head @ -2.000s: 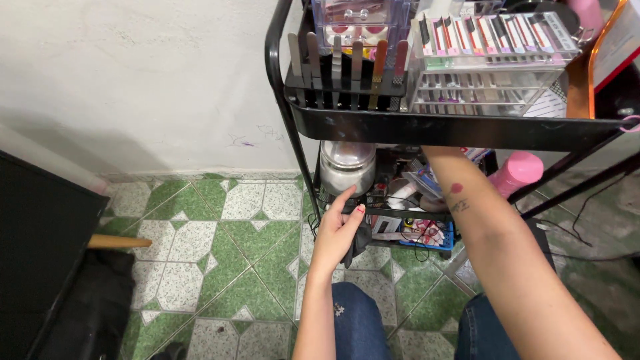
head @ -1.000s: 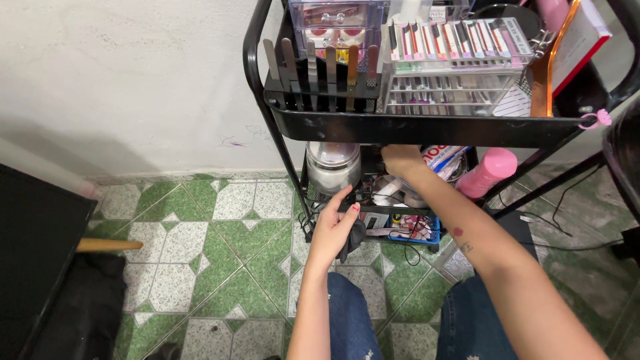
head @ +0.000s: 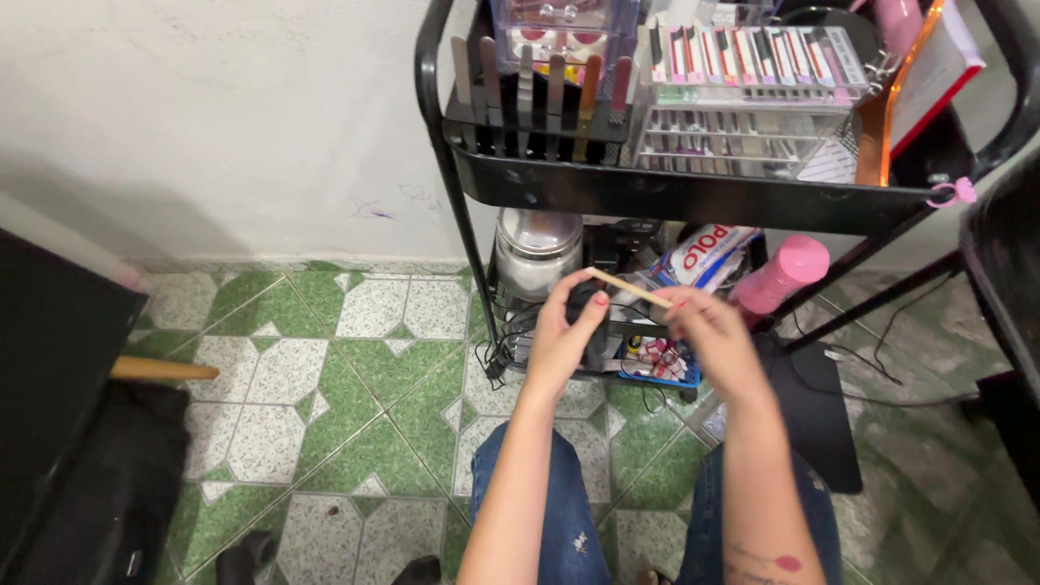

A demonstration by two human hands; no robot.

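Note:
In front of the cart's lower shelves, my right hand [head: 705, 329] holds one end of a thin wooden stick [head: 632, 288] between thumb and fingers. The stick's other end reaches the fingertips of my left hand [head: 569, 325]. Dark material [head: 587, 313], its kind unclear, lies within the curled fingers of my left hand. Behind that hand stands a round clear jar [head: 538, 256] with white contents. A pink bottle [head: 784, 272] stands to the right of my right hand, near a plastic package [head: 707, 253] with red lettering.
The black metal cart [head: 682, 199] carries nail files [head: 556, 93] and a clear organizer [head: 731, 122] on top. Below is a blue basket [head: 696, 379] with small items. Cables [head: 886, 398] run along the floor at right. A black bag [head: 89, 479] and a wooden leg [head: 166, 368] are at left.
My right hand has come out from the cart's lower shelf and now holds the wooden stick. My left hand has turned, with its fingers curled near the stick's end.

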